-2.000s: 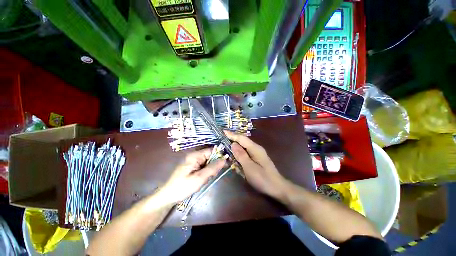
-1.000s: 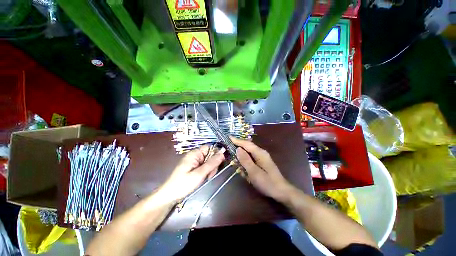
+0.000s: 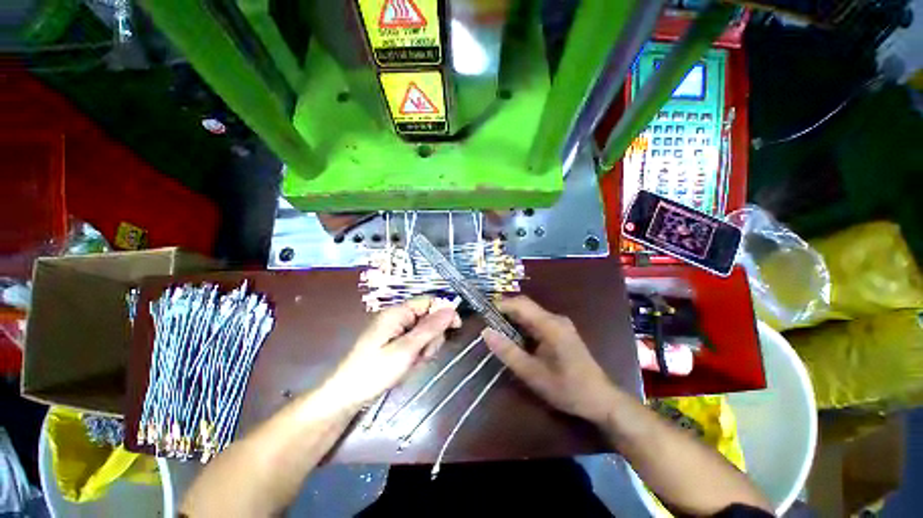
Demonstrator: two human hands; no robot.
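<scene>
My right hand [image 3: 536, 344] grips a narrow silver slotted bar [image 3: 460, 283], held slanting over the board. Several thin grey-white cables [image 3: 452, 389] hang from the bar's near end towards the board's front edge. My left hand [image 3: 413, 334] is beside the bar with thumb and fingers pinched together at a small whitish cable end; the rest of that cable is partly hidden by the hand. Behind the bar, a crosswise stack of cables with gold tips [image 3: 390, 283] lies at the edge of the steel plate [image 3: 567, 238].
A fanned cable pile [image 3: 207, 364] lies at left on the brown board [image 3: 314, 354], beside a cardboard box [image 3: 76, 324]. The green press block [image 3: 425, 182] stands ahead. A phone [image 3: 683, 233], red tray [image 3: 708, 354] and white bin [image 3: 789, 405] are right.
More cables hang from the bar, spread apart below it. My right hand has shifted slightly right along with the bar. The camera view has moved a little.
</scene>
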